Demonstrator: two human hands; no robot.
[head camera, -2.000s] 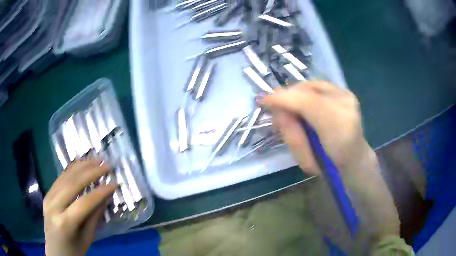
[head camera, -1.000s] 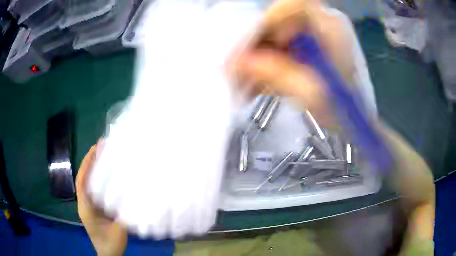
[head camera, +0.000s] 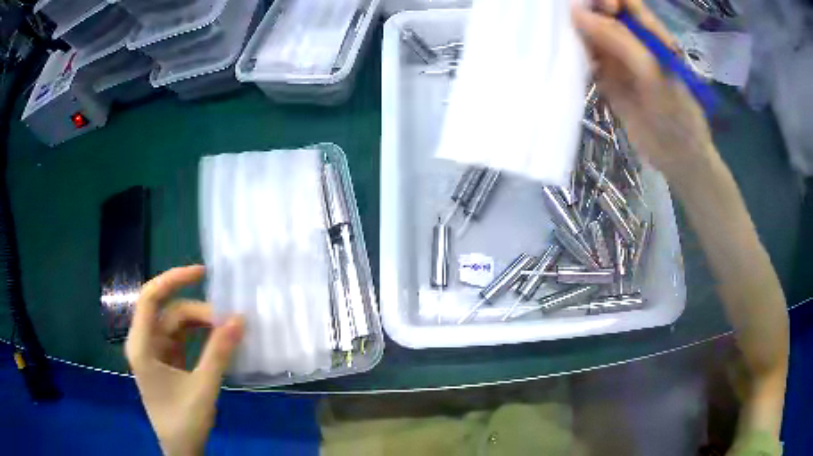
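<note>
A clear packing box (head camera: 372, 343) stands left of the white parts tray (head camera: 390, 205). A ribbed white foam sheet (head camera: 267, 258) covers most of the cylinders in it; a column of metal cylinders (head camera: 343, 294) shows along its right side. My left hand (head camera: 183, 347) is at the box's lower left, thumb and fingers apart, thumb over the foam's edge. My right hand (head camera: 642, 85) is above the tray's upper right, holding a second white foam sheet (head camera: 517, 89) by its upper right edge and the blue-handled tool (head camera: 664, 58). Loose cylinders lie jumbled in the tray.
A black phone (head camera: 123, 258) lies at the left. A white-grey box with a red switch (head camera: 62, 102) and clear stacked boxes (head camera: 192, 36) stand behind. A clear box with white padding (head camera: 307, 44) is at back centre. Clear plastic bags (head camera: 776, 71) lie at far right.
The small box, first showing bare cylinders, now has foam over most of them. My right hand has moved up and right from the box with another foam sheet. The view has shifted.
</note>
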